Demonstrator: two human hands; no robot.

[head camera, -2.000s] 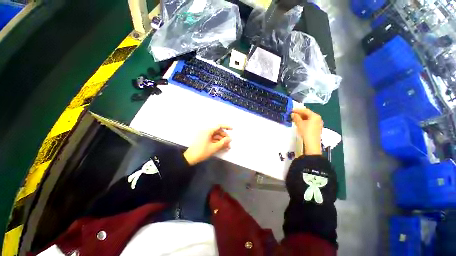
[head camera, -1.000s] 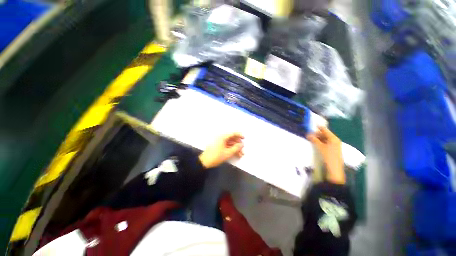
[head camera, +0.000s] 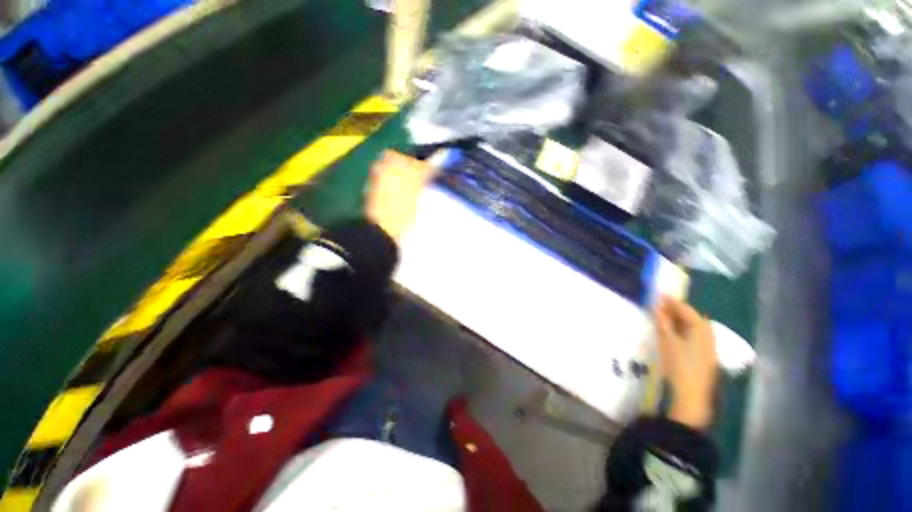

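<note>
The frame is blurred. The long blue parts tray [head camera: 648, 272], filled with rows of black parts, lies along the back of the white board [head camera: 520, 300]. My left hand [head camera: 398, 192] is at the tray's left end, over the place of the loose black parts; whether it holds anything is hidden by blur. My right hand [head camera: 690, 345] is at the tray's right end, fingertips close together near its corner; I cannot tell if they grip it. Small dark parts [head camera: 630, 368] lie on the board left of my right hand.
Behind the tray are crumpled plastic bags [head camera: 500, 90], a small cream block [head camera: 557, 159] and a pale-topped square box [head camera: 613, 176]. A white mallet head [head camera: 732, 347] lies right of my right hand. Yellow-black tape [head camera: 240, 220] borders the green conveyor [head camera: 180, 130]. Blue bins [head camera: 875, 300] stand at right.
My left hand has moved from the board's front edge up and left to the tray's left end. My right hand stays by the tray's right end. The view has shifted.
</note>
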